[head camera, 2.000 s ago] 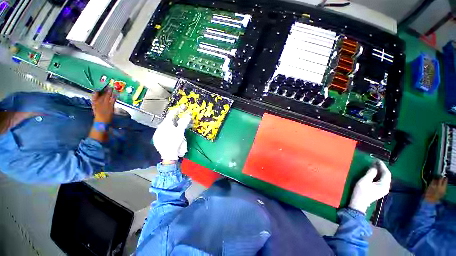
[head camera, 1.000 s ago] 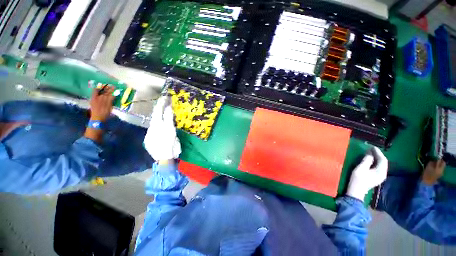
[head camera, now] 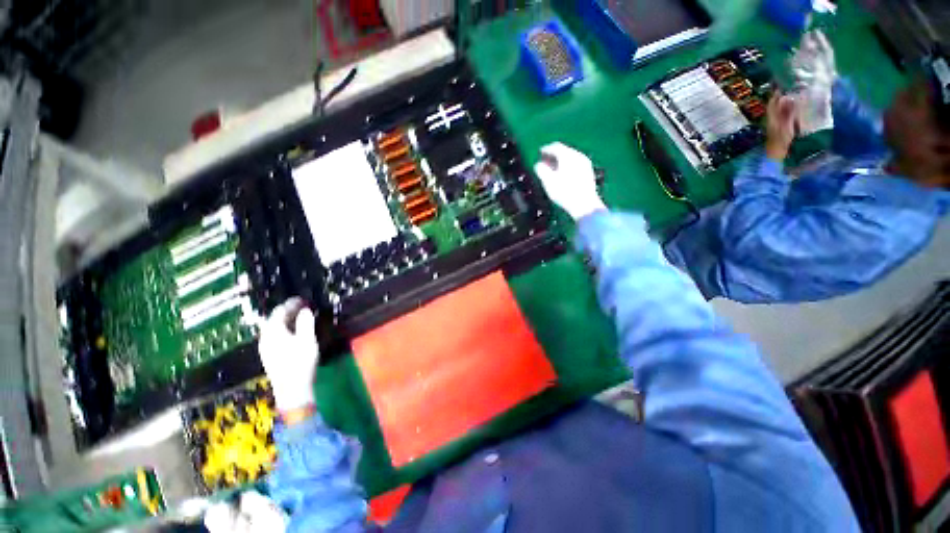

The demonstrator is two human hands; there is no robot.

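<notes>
A long black carrier point(head camera: 458, 269) lies across the bench, holding a green circuit board point(head camera: 146, 312) at left and a board with a white block point(head camera: 344, 203) and orange coils at right. My left hand point(head camera: 289, 354), in a white glove, is at the carrier's front edge near the middle; its fingertips look dark and its grip is unclear. My right hand point(head camera: 570, 179), white-gloved with curled fingers, is beside the carrier's right edge; whether it touches or holds it is unclear. A red sheet point(head camera: 453, 364) lies on the green mat in front.
A scrap tray with yellow tape bits point(head camera: 238, 442) is at lower left, near something white and crumpled point(head camera: 248, 515). A blue parts bin point(head camera: 550, 57) is beyond my right hand. Another person point(head camera: 823, 219) works on a board point(head camera: 708, 104) at right. A black rack point(head camera: 875, 406) stands lower right.
The view has swung to the right. My left hand has left the scrap tray for the carrier's front edge. My right hand has moved up beside the carrier's right end.
</notes>
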